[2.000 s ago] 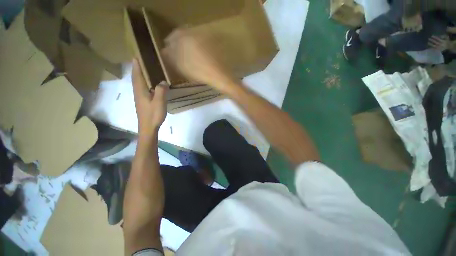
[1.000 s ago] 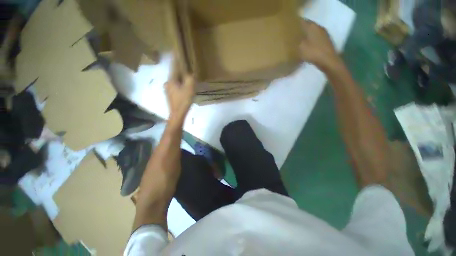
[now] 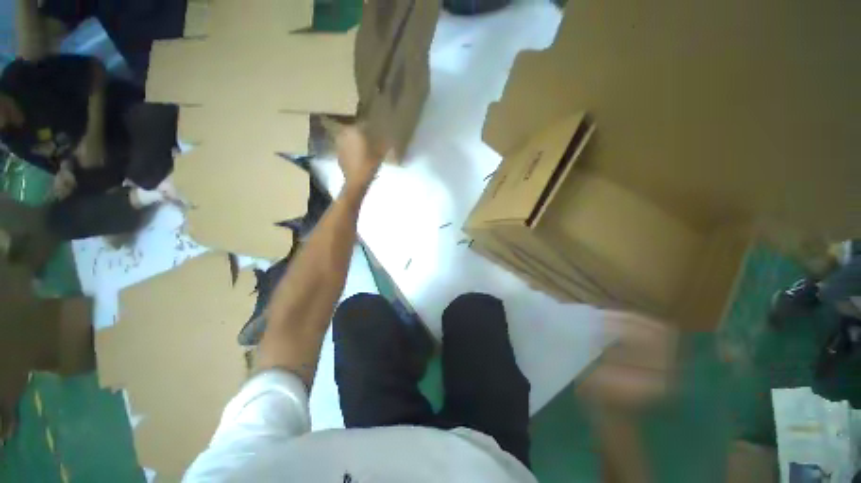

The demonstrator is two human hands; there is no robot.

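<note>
A nested stack of brown part-folded boxes [image 3: 623,247] is at the right, its wide lid [image 3: 708,94] spread to the upper right. My right hand [image 3: 634,363] is blurred at the stack's near lower edge and seems to hold it; its fingers are not clear. My left hand [image 3: 357,151] is at the near end of another part-folded box [image 3: 401,71] at the upper centre, thumb and fingers closed on its edge. That box's flat notched flap [image 3: 250,75] spreads left.
A white sheet [image 3: 425,208] with small dark scraps lies between the boxes. Flat die-cut cardboard [image 3: 179,330] lies at the lower left. A seated person [image 3: 85,123] is at the upper left, another at the right edge. Printed sheets [image 3: 812,434] lie on the green floor at the lower right.
The nested stack has moved right and turned, with my right hand now at its lower edge. My left hand has left the stack and taken hold of another box.
</note>
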